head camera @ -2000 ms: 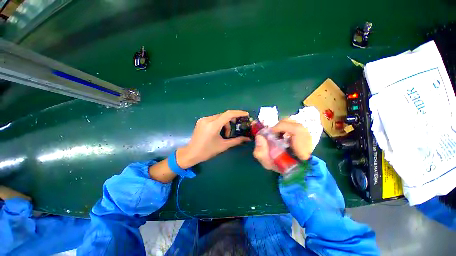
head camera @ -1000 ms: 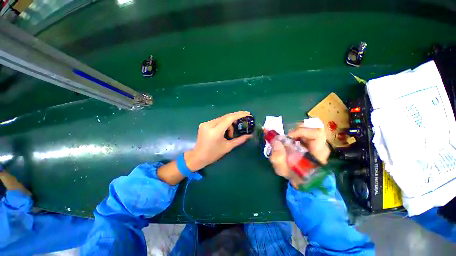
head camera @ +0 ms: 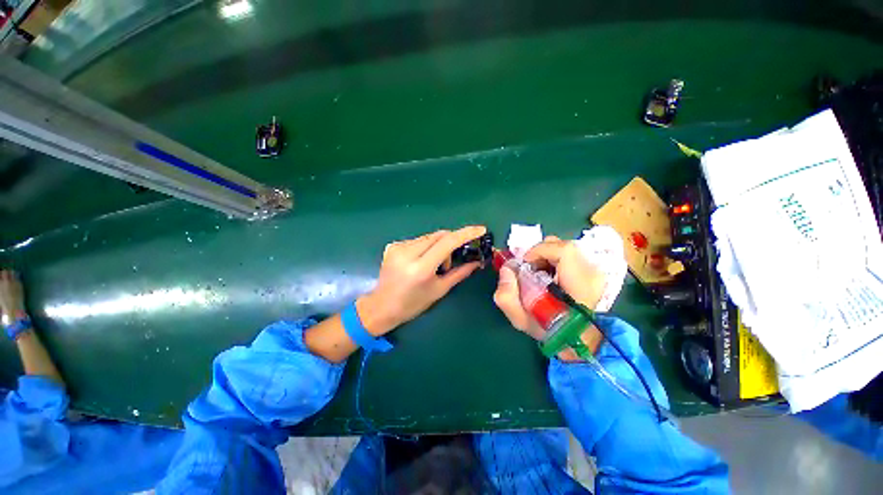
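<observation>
My left hand (head camera: 411,282), bare with a blue wrist strap (head camera: 360,329), holds a small black component (head camera: 471,252) between thumb and fingers above the green surface. My right hand (head camera: 554,280) holds a clear dispensing syringe (head camera: 535,293) with red contents like a pen. Its red tip end is at the component's right side; whether it touches cannot be told. A green adapter cap (head camera: 565,332) with a thin hose is at the syringe's rear, over my right wrist. White crumpled tissue (head camera: 608,263) shows beside and partly behind my right hand.
At right, a black dispenser controller (head camera: 715,334) carries a white printed sheet (head camera: 796,253). A red-spotted cardboard piece (head camera: 634,215) lies beside it. Black components lie on the belt at far left (head camera: 270,139) and far right (head camera: 662,104). A grey metal post (head camera: 131,150) stands left. Another person's arm (head camera: 35,344) is at far left.
The syringe has moved left, back to the component, after being apart from it one second ago. The belt components have shifted slightly left in view. The other person's forearm now reaches farther onto the surface.
</observation>
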